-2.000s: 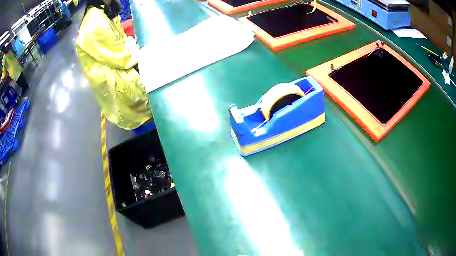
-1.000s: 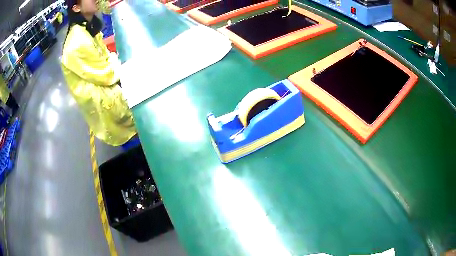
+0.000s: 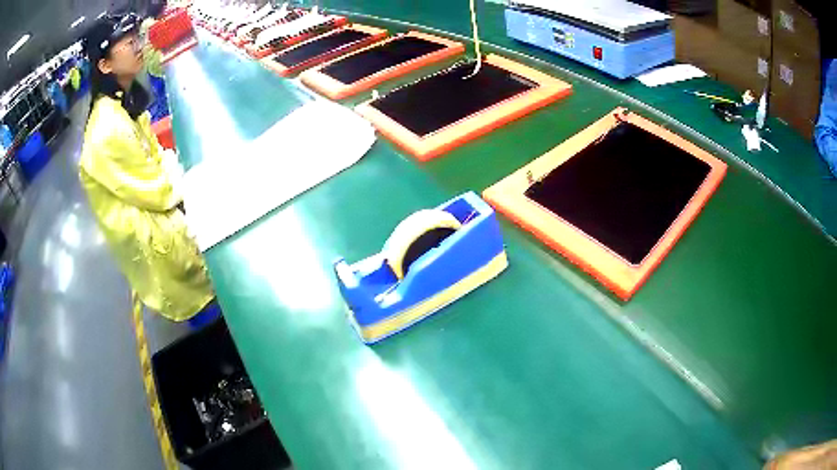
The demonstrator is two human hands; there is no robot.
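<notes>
A laptop screen assembly (image 3: pixel 624 191), black side up, lies in an orange foam tray (image 3: pixel 562 240) on the green belt at the right. Small hinges sit along its upper left edge. A blue tape dispenser (image 3: pixel 431 275) with a yellowish base and a pale tape roll stands on the near green surface. What looks like part of my right hand (image 3: pixel 806 458) shows at the bottom right corner, cut off by the edge; its fingers and any hold cannot be made out. My left hand is out of the picture.
More orange trays with screens (image 3: pixel 450 96) line the belt. A white sheet (image 3: pixel 275 170) lies left. A yellow-clad worker (image 3: pixel 138 197) stands at left above a black bin (image 3: pixel 216 404). A blue box (image 3: pixel 587 41), small tools (image 3: pixel 753 115) and cartons (image 3: pixel 771 46) are behind.
The view has turned leftward and up, so the bench things appear lower and more trays show. The worker's head is now visible. The skin-toned part at bottom right has come further in.
</notes>
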